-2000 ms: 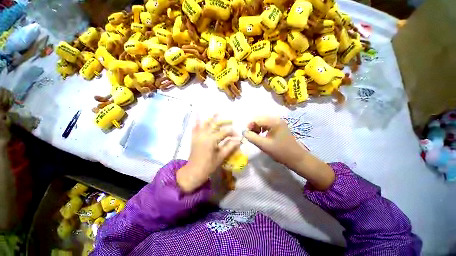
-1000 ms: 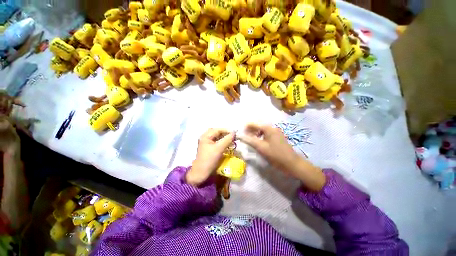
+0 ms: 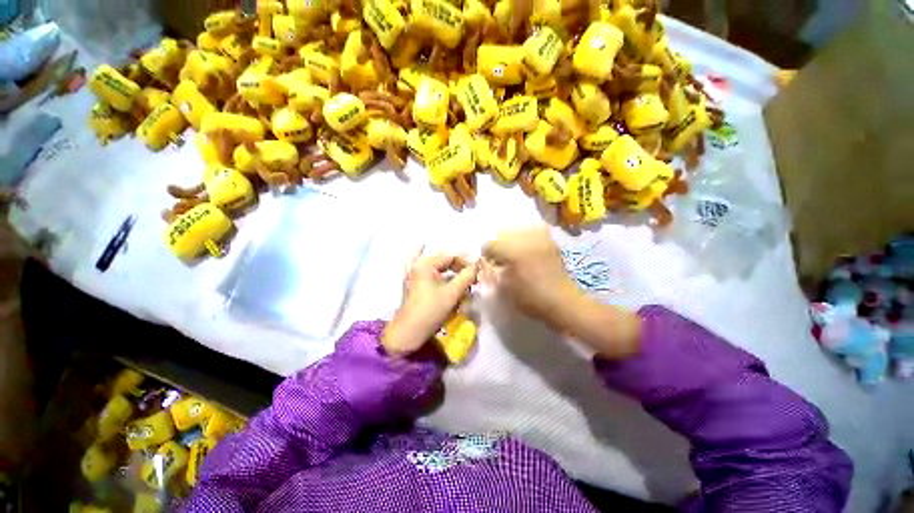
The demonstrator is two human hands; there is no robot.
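A yellow plush keychain toy [image 3: 457, 339] hangs below my fingers, in front of my chest, its legs not clearly seen. My left hand [image 3: 433, 299] pinches the hardware at its top between thumb and fingers. My right hand [image 3: 531, 276] is right beside it, fingertips closed together at the same spot and slightly blurred. The ring and whatever thin piece lies between the fingertips are too small and hidden to make out. A loose heap of thin pale ties [image 3: 589, 269] lies just right of my right hand, partly behind it.
A large pile of yellow toys [image 3: 451, 155] spans the far side of the white table [image 3: 641, 401]. Clear plastic bags [image 3: 296, 266] lie left of my hands, a black tool [image 3: 115, 243] farther left. A crumpled bag [image 3: 722, 220] is at right. A carton of toys [image 3: 150, 431] stands lower left.
My right hand has turned, with its back now more upward, and stays close to my left fingertips. The toy now hangs tilted, its face no longer visible. The whole view has shifted slightly.
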